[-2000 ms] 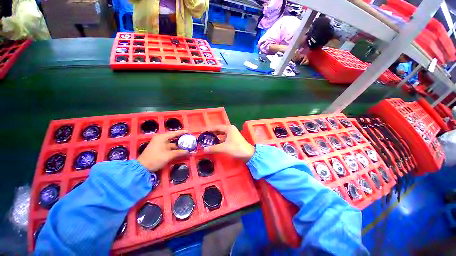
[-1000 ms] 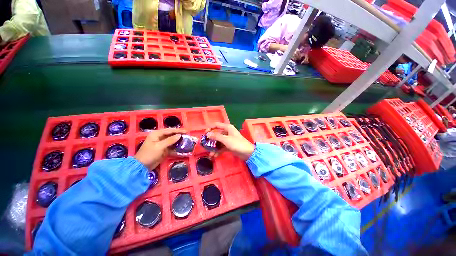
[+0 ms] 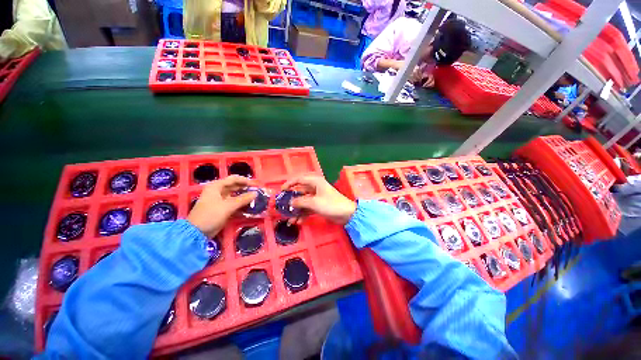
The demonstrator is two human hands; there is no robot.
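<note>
The red work tray (image 3: 330, 271) lies in front of me, many of its square pockets filled with dark round discs. My left hand (image 3: 219, 205) holds one round watch head (image 3: 256, 202) by its edge over the tray's middle. My right hand (image 3: 320, 200) holds a second dark watch head (image 3: 287, 203) close beside it; a narrow gap shows between the two. Fingers cover part of both discs. Two pockets at the tray's back right corner and several down its right side are bare red. My left sleeve hides several pockets at the lower left.
Stacked trays (image 3: 360, 177) with silvery discs stand at the right, then dark strips (image 3: 538, 200) and another tray stack (image 3: 547, 151). A crumpled clear film (image 3: 25, 288) lies at left. Across the green belt (image 3: 211, 123) are another tray (image 3: 232, 88) and people. A pale post (image 3: 520, 88) slants at upper right.
The two watch heads have been tilted and turned in my fingers; the left one showed a bright white reflection before and now looks darker. Both hands stay over the same part of the tray.
</note>
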